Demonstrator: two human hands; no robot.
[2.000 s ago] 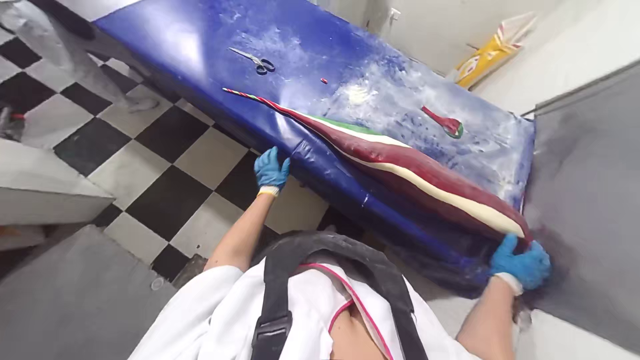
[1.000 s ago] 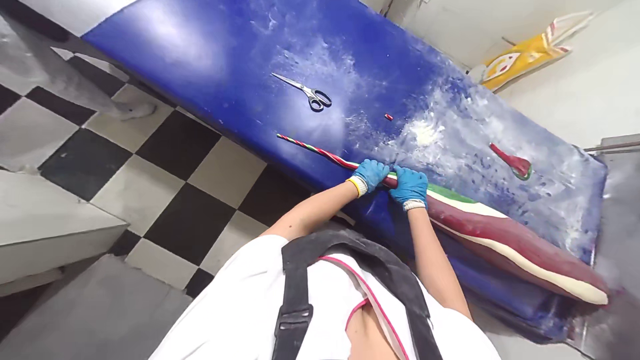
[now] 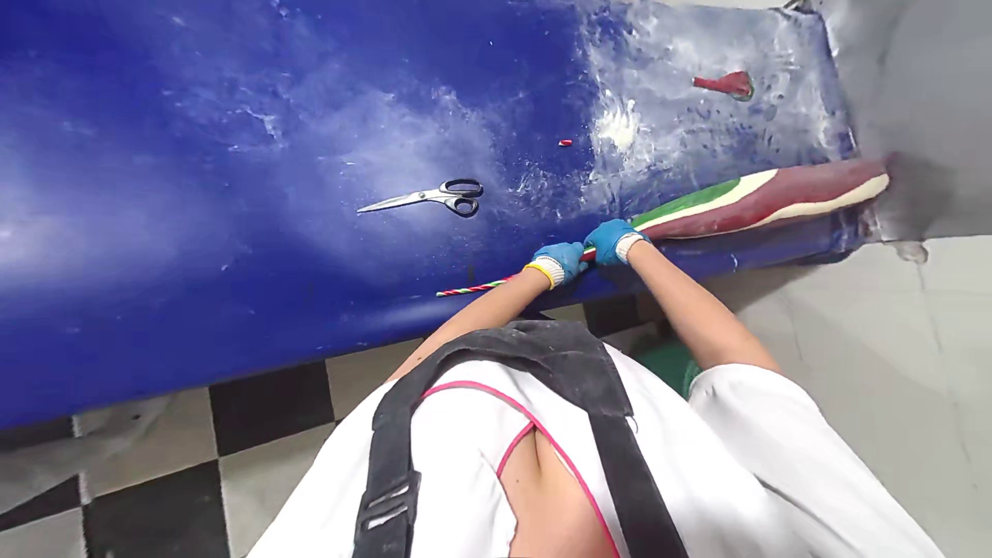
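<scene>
A long tapering roll of red, white and green striped candy-like material (image 3: 728,201) lies along the near edge of the blue-covered table. Its thick end is at the right; its thin twisted end points left. My left hand (image 3: 564,260), in a blue glove with a knitted cuff, is closed around the narrow part. Just right of it, my right hand (image 3: 611,240), gloved likewise, grips the roll where it begins to widen. A short gap between the hands shows the striped strand. Scissors with black handles (image 3: 446,196) lie slightly open, beyond and left of my hands.
The blue table cover (image 3: 232,194) bears white powder patches. A small red-and-white piece (image 3: 566,142) and a dark red piece with a green end (image 3: 726,84) lie beyond the roll. A grey surface (image 3: 922,116) adjoins the table's right end; checkered floor (image 3: 271,403) shows below the near edge.
Two seconds ago my right hand was at the roll's thick end and my left hand was off it, open. Both came together on the narrow part and remain there. The view has turned.
</scene>
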